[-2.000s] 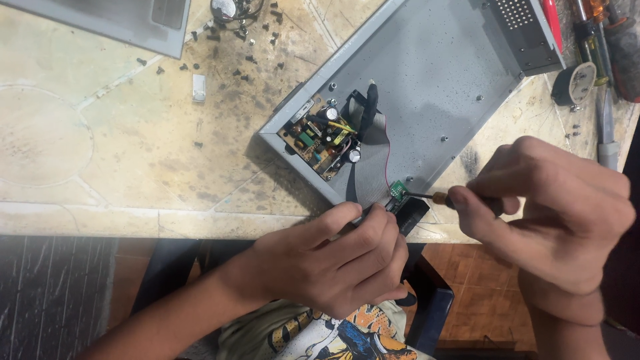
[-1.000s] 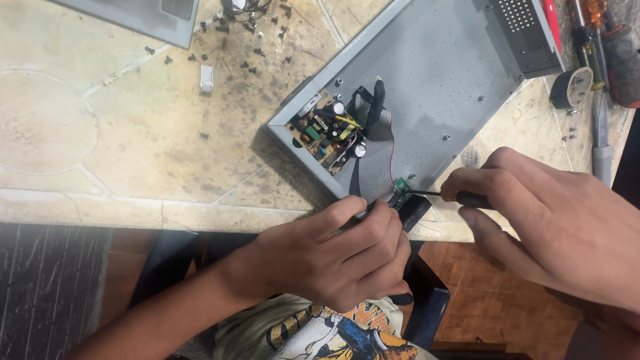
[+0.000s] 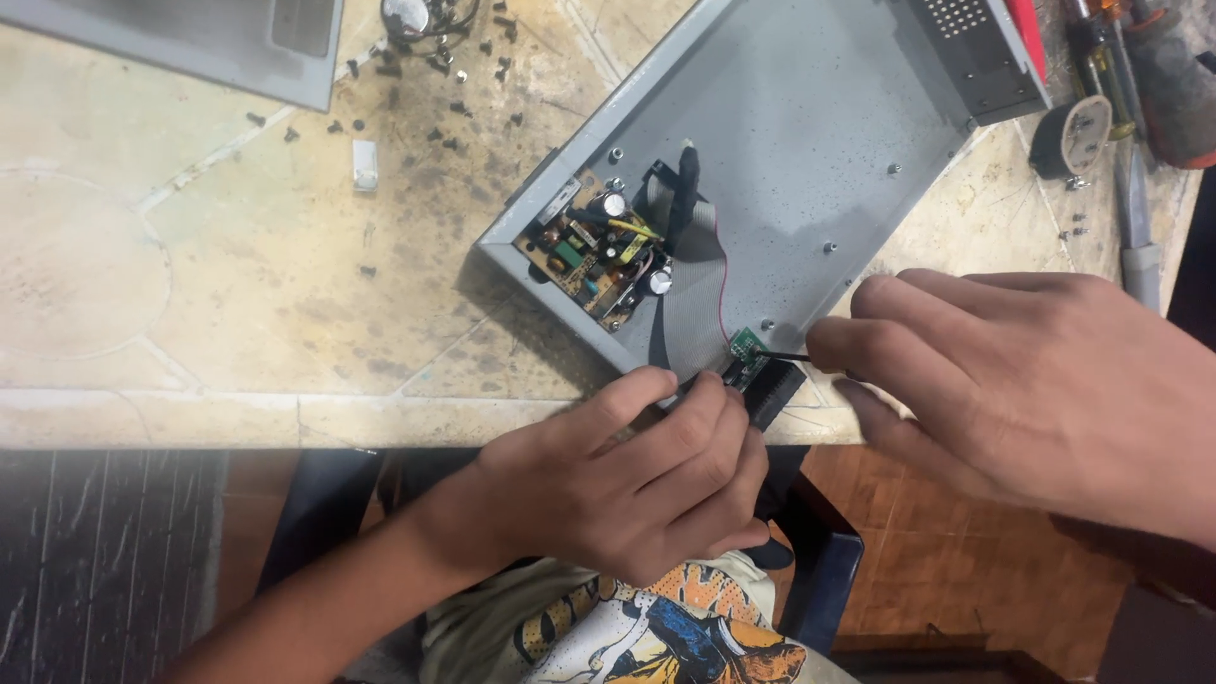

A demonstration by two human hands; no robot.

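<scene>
My left hand [image 3: 627,475] grips the black front panel [image 3: 774,388] at the near edge of a grey metal casing [image 3: 788,123]. In my right hand [image 3: 988,380] is a screwdriver [image 3: 784,356], its dark shaft showing and its handle hidden by the fingers. The tip touches or almost touches a small green circuit board [image 3: 748,346] beside the panel. A grey ribbon cable [image 3: 695,294] with one red edge runs to that board. In the casing's left corner sits a brown power supply board [image 3: 594,252] with capacitors and coloured wires.
Loose dark screws [image 3: 460,108] lie scattered beyond the casing, near a small white block [image 3: 365,165] and a round metal part with wires [image 3: 407,15]. A grey metal cover [image 3: 237,47] lies upper left. At right are a round black part [image 3: 1072,138] and several tools [image 3: 1135,204].
The screwdriver handle, visible in my right hand in the earlier frames, is now covered by the fingers. My left hand keeps about the same place on the panel.
</scene>
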